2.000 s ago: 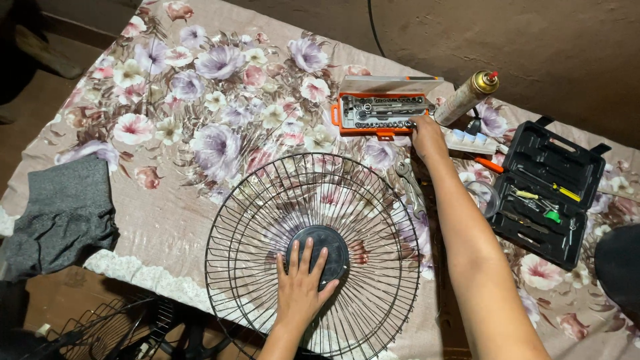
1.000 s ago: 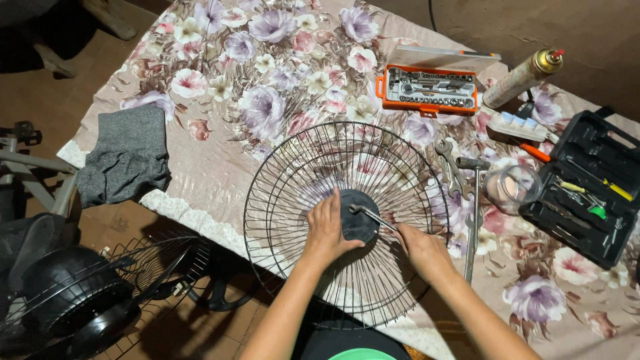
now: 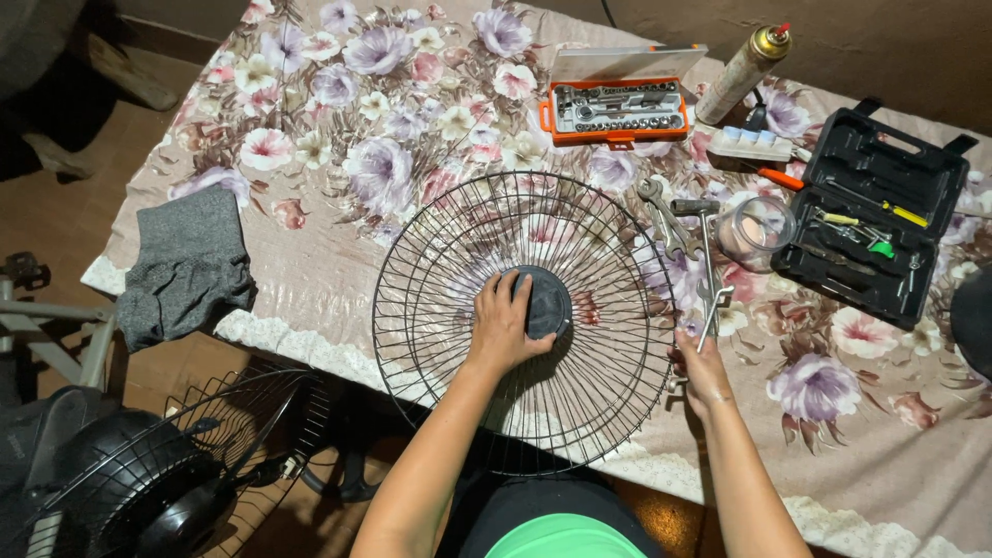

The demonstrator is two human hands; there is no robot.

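A round black wire fan grille [image 3: 434,310] lies near the table's front edge, its round dark centre cap [image 3: 552,306] facing up. My left hand [image 3: 504,322] rests on the cap's left side, fingers and thumb spread over it. Just off the grille's right rim, my right hand [image 3: 699,368] holds a metal wrench [image 3: 710,314], its open-ended jaw pointing away from me. Past that wrench lies a T-handled socket wrench [image 3: 696,208], beside open-end wrenches [image 3: 663,217]. An open orange socket set [image 3: 616,112] sits farther back.
At right are a clear plastic jar [image 3: 756,232], an orange-handled tool [image 3: 780,179], an open black tool case [image 3: 876,217] and a spray can [image 3: 744,74]. A grey cloth [image 3: 186,263] hangs at the table's left edge. Below it stands a black fan motor housing [image 3: 132,480] with another grille.
My right hand was at the socket set, then held a metal tool at the cap; now it is beyond the grille's right rim. My left hand stays on the cap.
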